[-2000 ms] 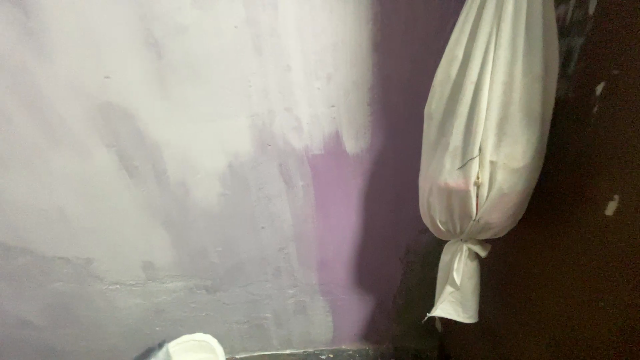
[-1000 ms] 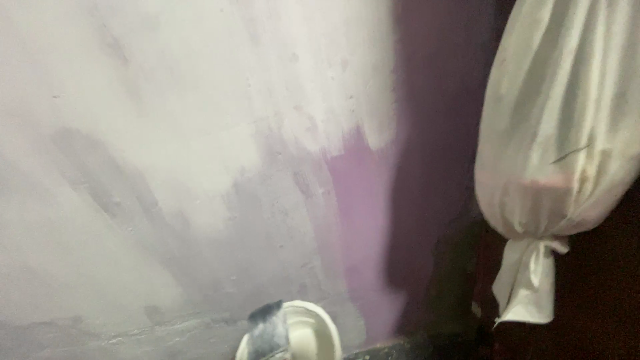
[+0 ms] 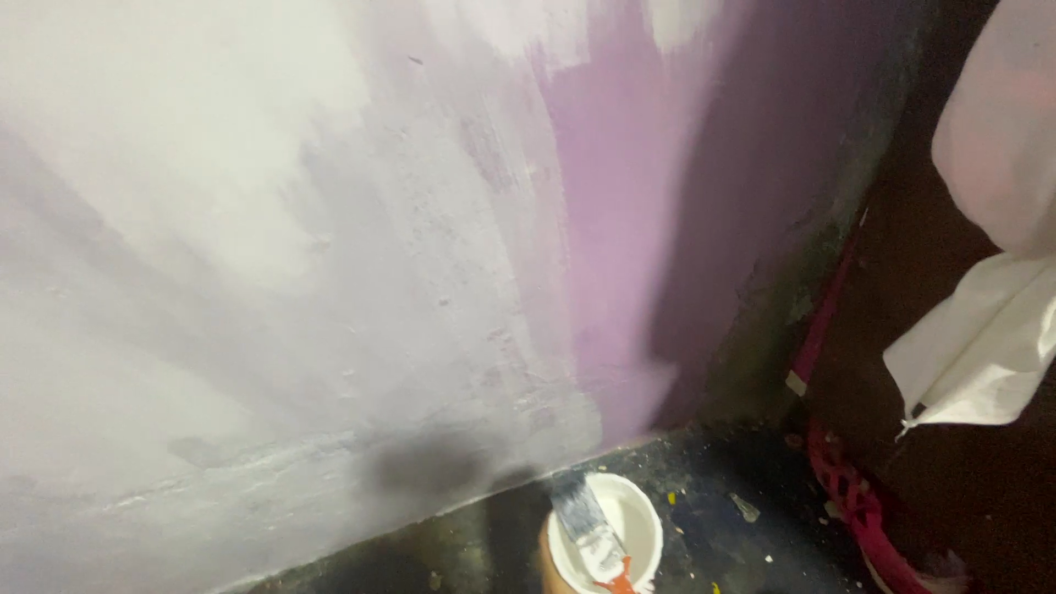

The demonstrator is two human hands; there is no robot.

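Observation:
A white tub of white paint [image 3: 639,528] is at the bottom centre, above the dark floor. Across its rim lies a paintbrush [image 3: 584,518], its bristles and ferrule smeared with white and its orange handle running off the lower edge. Skin of a hand [image 3: 554,565] shows at the tub's left side, mostly hidden; it seems to hold the tub, but which hand it is I cannot tell. Behind stands a wall [image 3: 623,206], purple with uneven white and greyish paint over much of it.
A tied white cloth bundle [image 3: 982,330] hangs at the right before a dark brown surface. A pink strap-like item [image 3: 866,520] lies low at the right. The dark floor [image 3: 709,495] is strewn with small chips and scraps, and meets the wall along a slanting edge.
The view has tilted down and shows more floor. The tub, only a rim at the bottom edge two seconds ago, is now seen more fully, with the brush across it.

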